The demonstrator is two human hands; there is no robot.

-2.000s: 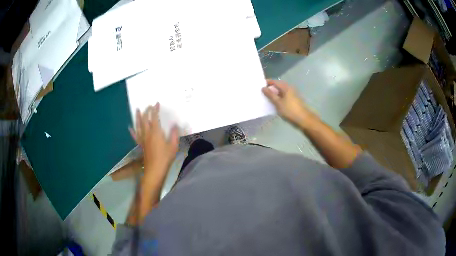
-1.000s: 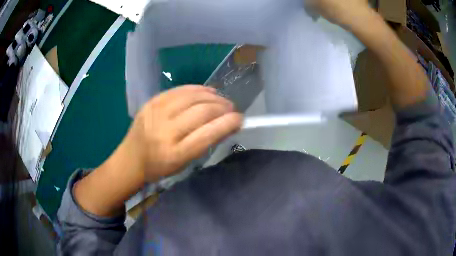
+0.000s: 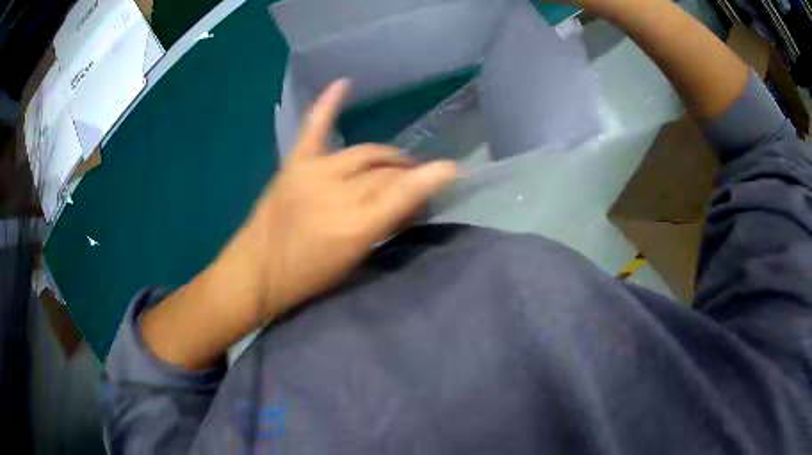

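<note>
A white box (image 3: pixel 543 89) is opened into a four-sided frame, held up over the green bench edge. I see through it to the bench and floor. My left hand (image 3: pixel 343 191) is at its near left side, thumb up along the left wall and fingers across the near edge; it is blurred and its grip is partly hidden. My right arm reaches to the far right corner of the box; my right hand is cut off by the top edge of the picture.
The green workbench (image 3: pixel 169 209) curves along the left, with a small white scrap (image 3: pixel 93 241) on it. White box blanks (image 3: pixel 98 80) lie at the far left. A brown shipping carton (image 3: pixel 668 178) stands on the floor at the right.
The flat white blank from two seconds ago is now an opened frame. Since one second ago, it has shifted slightly and my left thumb has lifted against its left wall.
</note>
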